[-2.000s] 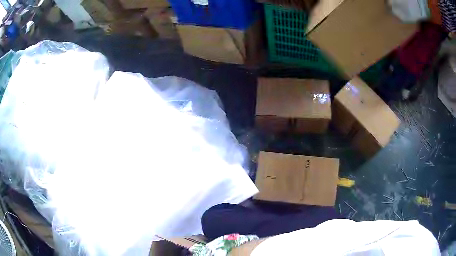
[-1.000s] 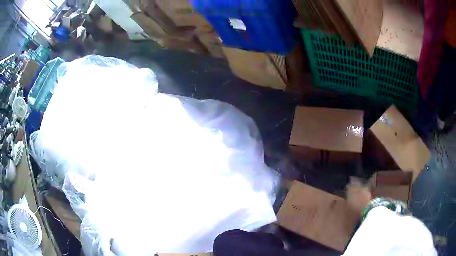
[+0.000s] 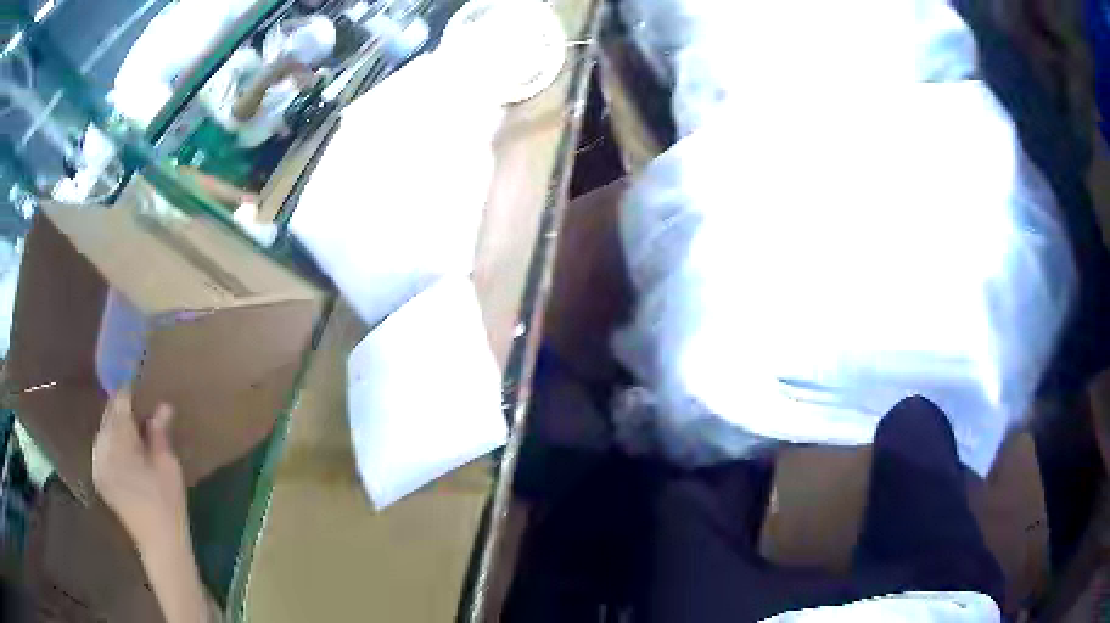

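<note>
Neither of my hands is in view; only a white cloth edge of my clothing [image 3: 895,609] shows at the bottom. A bright white stack of sheets [image 3: 840,256] lies in clear crinkled plastic [image 3: 657,353] beyond my dark-clad knee [image 3: 919,487]. A brown cardboard box [image 3: 816,505] shows beside and behind the knee, partly hidden by it. On the brown bench top [image 3: 365,560] lie loose white sheets [image 3: 426,383], overlapping and overexposed.
A bare hand [image 3: 140,469], seemingly another person's, is at an open carton [image 3: 231,389] beyond the bench's green edge. Something pale shows inside the carton. A round white fan [image 3: 505,49] is on the bench. Another person's arm [image 3: 262,85] shows at upper left.
The view has swung left to the bench, and the sheet stack now appears at the right. The reaching hand and the floor boxes at the right have left the view.
</note>
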